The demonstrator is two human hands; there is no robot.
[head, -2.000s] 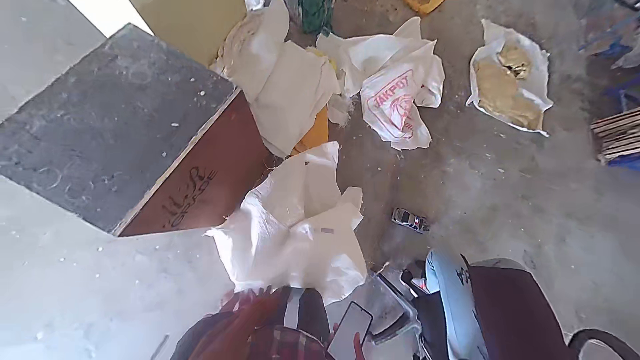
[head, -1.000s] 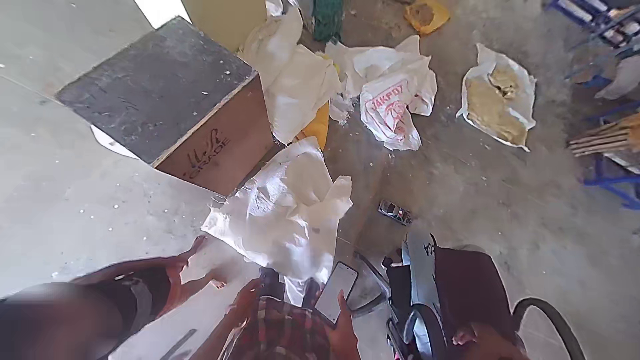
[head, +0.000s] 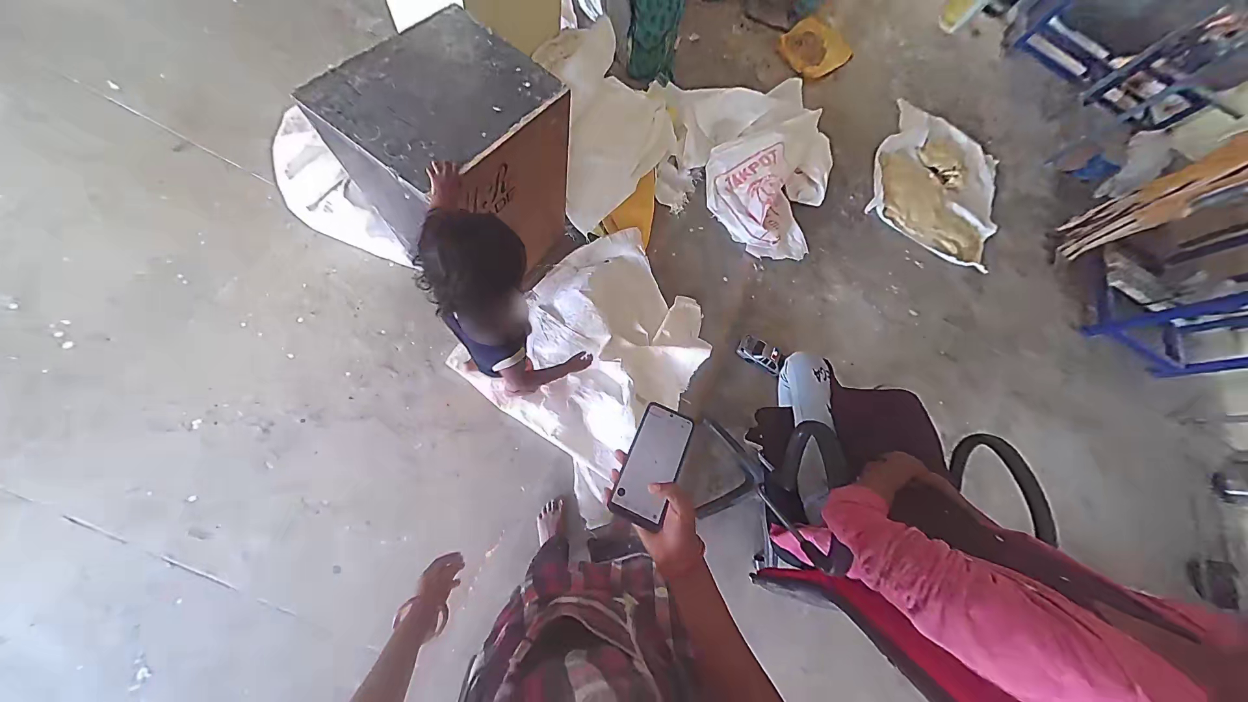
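My right hand [head: 668,526] holds a smartphone [head: 651,466] upright, its lit screen facing up and the thumb on its lower part. My left hand [head: 434,585], at the lower left, is held away from my body over the concrete floor, fingers apart, with nothing in it. In front of my feet lies a crumpled white woven sack [head: 604,341]. A small child [head: 478,283] is at its left edge, with one hand on a large box [head: 439,88] that has a dark top and a brown side bearing writing.
On the right, a person in a pink sleeve [head: 955,575] is beside an office chair [head: 887,429]. A toy car [head: 760,355] lies near the chair. More sacks [head: 760,185], a sack holding brown material [head: 936,195], a yellow bag [head: 815,47] and blue metal frames [head: 1170,322] lie beyond.
The child has moved from the lower left to the box and sack. My left hand has moved out leftward from beside my lap. The pink-sleeved arm has come into view at the right.
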